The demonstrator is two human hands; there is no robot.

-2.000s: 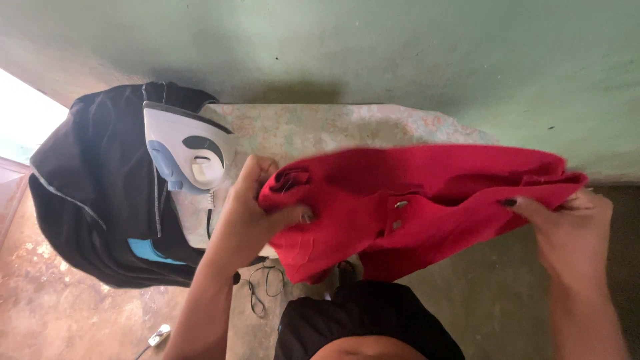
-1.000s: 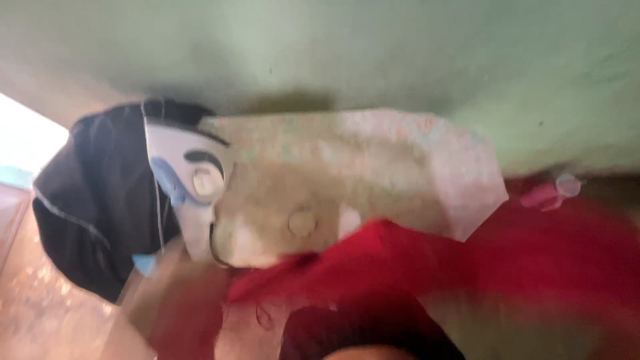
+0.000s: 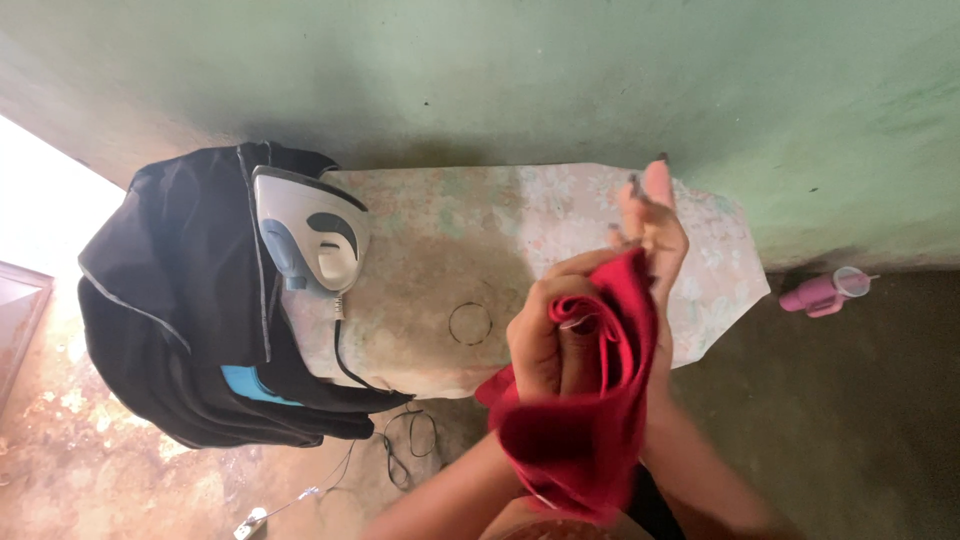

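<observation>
Bunched red cloth [image 3: 577, 427] hangs in front of my body, above the near side of an ironing board with a faded floral cover [image 3: 480, 217]. My left hand [image 3: 544, 337] is closed around a gathered, rolled part of it. Just beside it, my right hand [image 3: 652, 217] is raised behind the cloth, its fingers apart and a little blurred; the cloth hides its lower part, so its hold is unclear. A white and blue electric iron [image 3: 315, 232] lies at the board's left part, next to a black garment [image 3: 180, 262] draped over that end.
The iron's black cord [image 3: 341, 352] runs off the near edge to loops below. A power outlet block [image 3: 251, 523] lies on the floor at lower left. A pink tumbler with handle [image 3: 814, 294] is on the floor at right. A green wall [image 3: 525, 75] borders the board's far side.
Two seconds ago my hands held the red cloth stretched wide between them; now they are close together and the cloth is bunched. The iron and black garment remain at the left.
</observation>
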